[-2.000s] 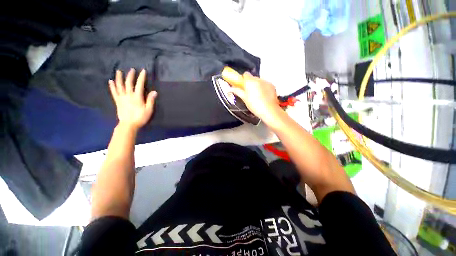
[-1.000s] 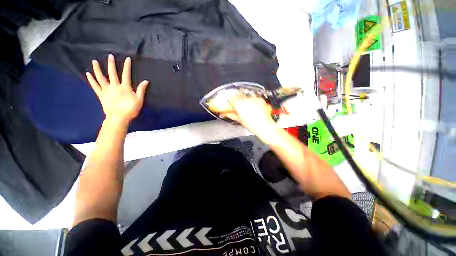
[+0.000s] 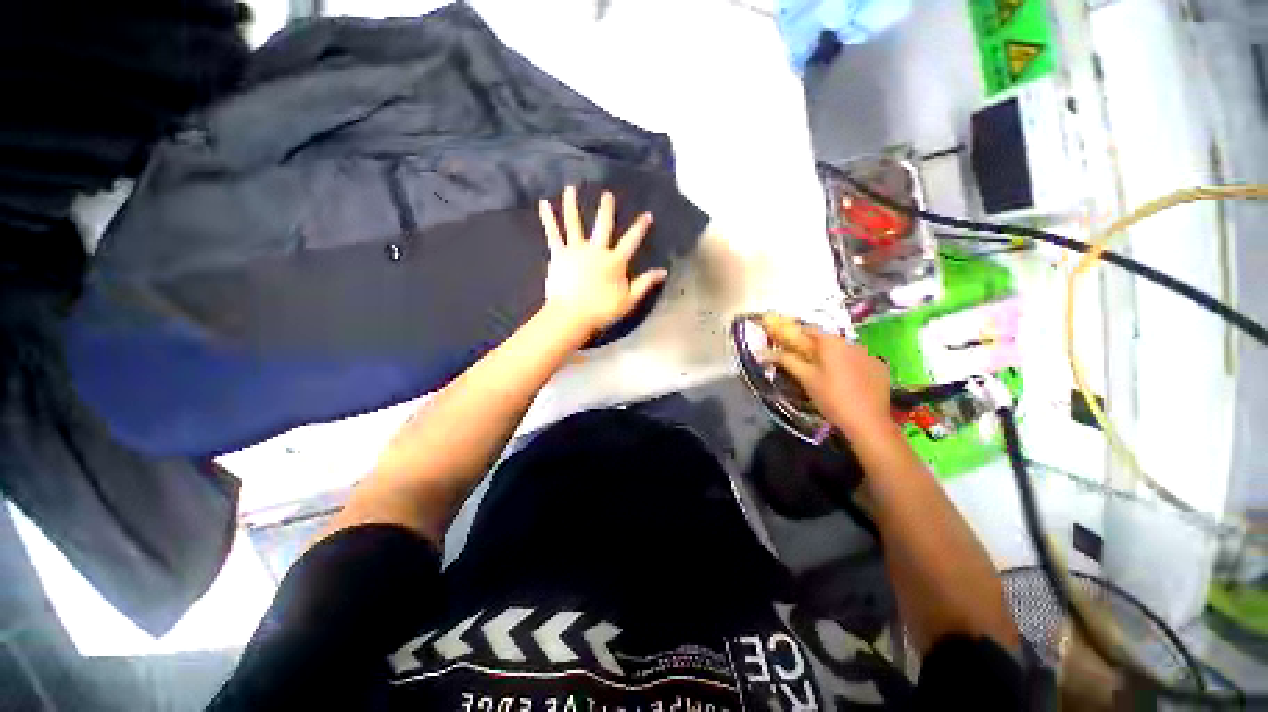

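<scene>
A dark grey garment (image 3: 320,278) lies spread over the navy padded board (image 3: 167,383), with a small slit or opening near its middle. My left hand (image 3: 595,278) rests flat with spread fingers on the garment's right end. My right hand (image 3: 841,376) grips the steam iron (image 3: 779,390) by its yellow-orange handle. The iron is tilted, off the garment, at the table's right front edge. Its underside is not fully visible. A black hose (image 3: 1026,487) runs from the iron's rear.
Black folded garments (image 3: 111,98) lie at upper left, and a dark piece (image 3: 139,543) hangs over the table's left front. A wire basket (image 3: 879,230) with red items stands right of the white table (image 3: 730,111). A green lettered holder (image 3: 973,299) and light blue cloth (image 3: 841,21) are also there.
My left hand has moved right along the garment to its right end. My right hand has carried the iron right, off the garment, and turned it. The garment's right part lies differently.
</scene>
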